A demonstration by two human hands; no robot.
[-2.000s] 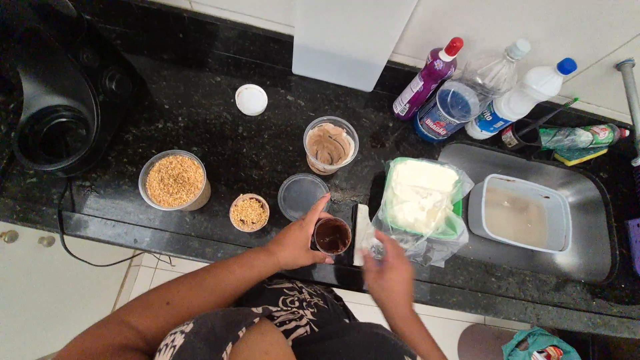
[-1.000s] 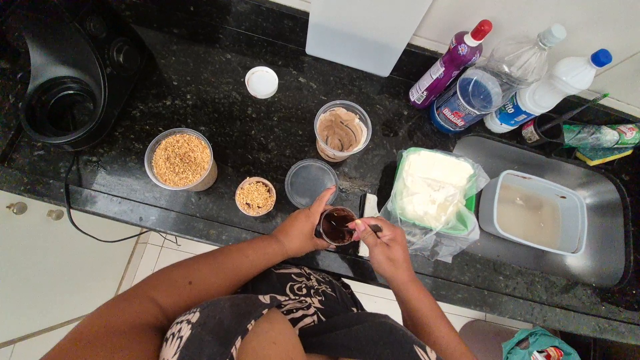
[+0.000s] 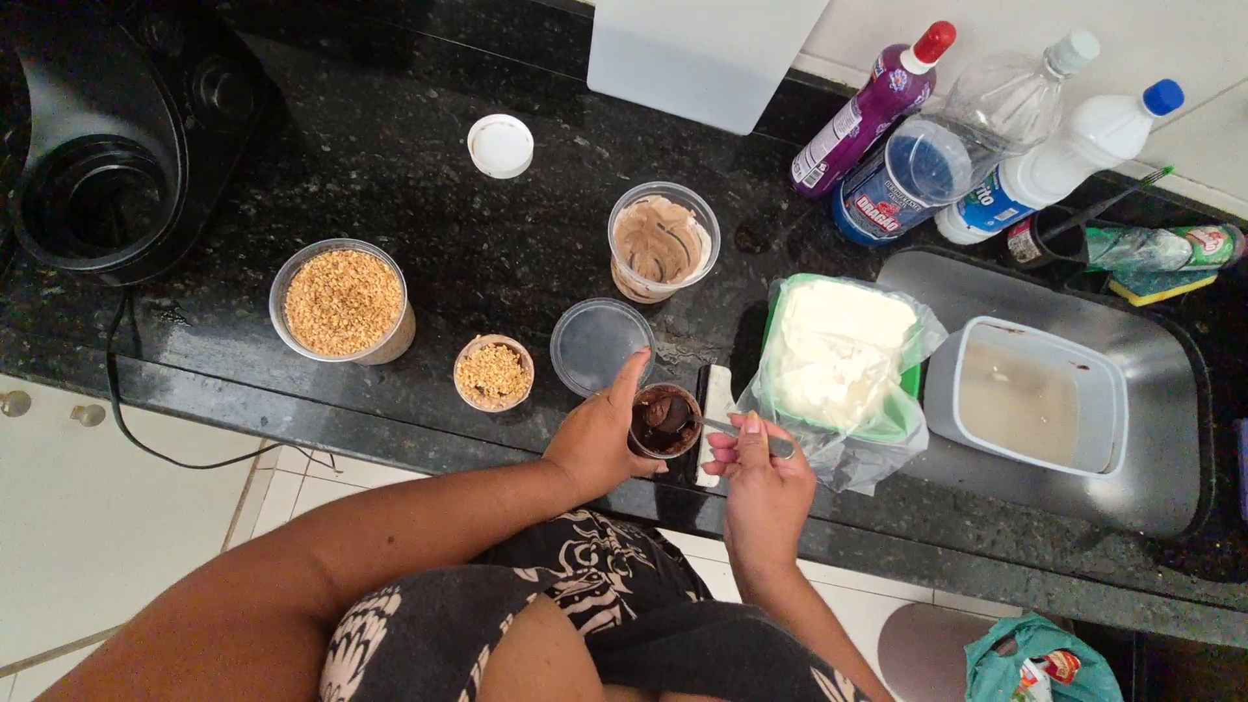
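Observation:
My left hand (image 3: pixel 606 434) is wrapped around a small clear plastic cup (image 3: pixel 666 421) of dark brown, chocolate-like cream at the counter's front edge. Between the fingers of my right hand (image 3: pixel 765 468) is a metal spoon (image 3: pixel 726 425), its bowl down in that cup. A clear round lid (image 3: pixel 602 346) lies just behind the cup. Further back stands a tub of light brown cream (image 3: pixel 663 244). To the left are a small cup topped with chopped nuts (image 3: pixel 494 373) and a larger tub of chopped nuts (image 3: pixel 341 302). Right of my hands, a green container lined with plastic holds white cream (image 3: pixel 843 351).
A black appliance (image 3: pixel 97 195) with a cord stands at the left. A white lid (image 3: pixel 501 146) lies at the back. Several bottles (image 3: pixel 863 112) line the wall. The steel sink (image 3: pixel 1160 390) holds a tub of cloudy water (image 3: pixel 1033 395). A white-edged squeegee (image 3: pixel 717 419) lies beside the cup.
Two seconds ago my right hand was blurred beside the cup; now it holds the spoon in the cup. My left hand has kept hold of the cup.

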